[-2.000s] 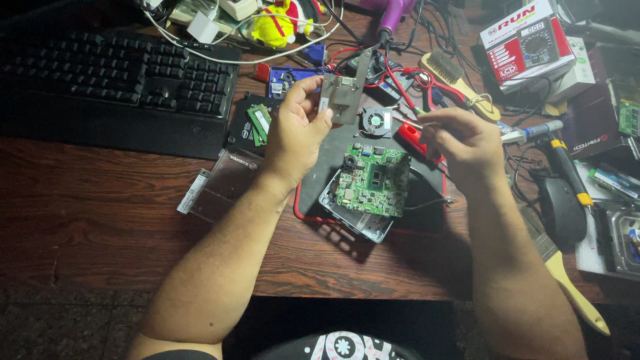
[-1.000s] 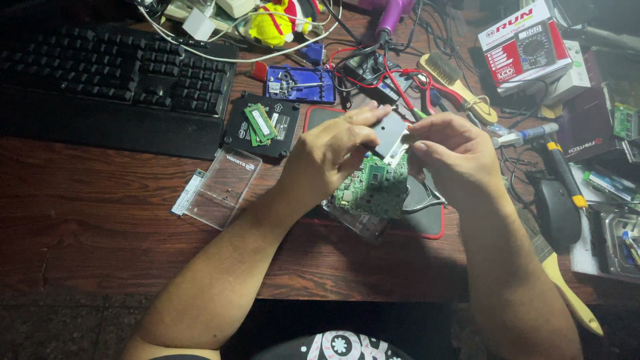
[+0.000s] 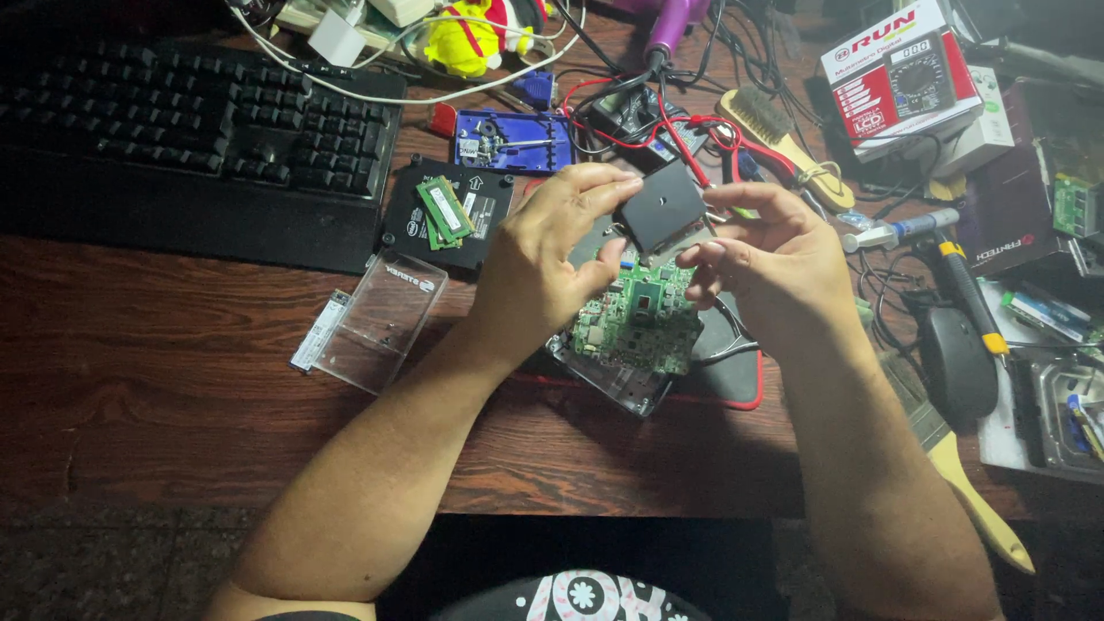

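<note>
Between my two hands is a small flat dark plate with a metal part under its lower right edge. My left hand grips its left side between fingers and thumb. The fingers of my right hand are at its right side, on or close to the metal part. Right below lies a green circuit board with a chip near its middle, tilted over an open casing on a dark mat with a red edge. The plate hides the board's upper edge.
Left of the board are green memory modules on a black cover, a clear plastic case and a keyboard. Behind is a blue tray with screws. Brushes, a mouse and a multimeter box stand at right.
Two seconds ago my left hand held a metal piece up above the board and my right hand was farther right. Now both hands are together at the dark plate.
</note>
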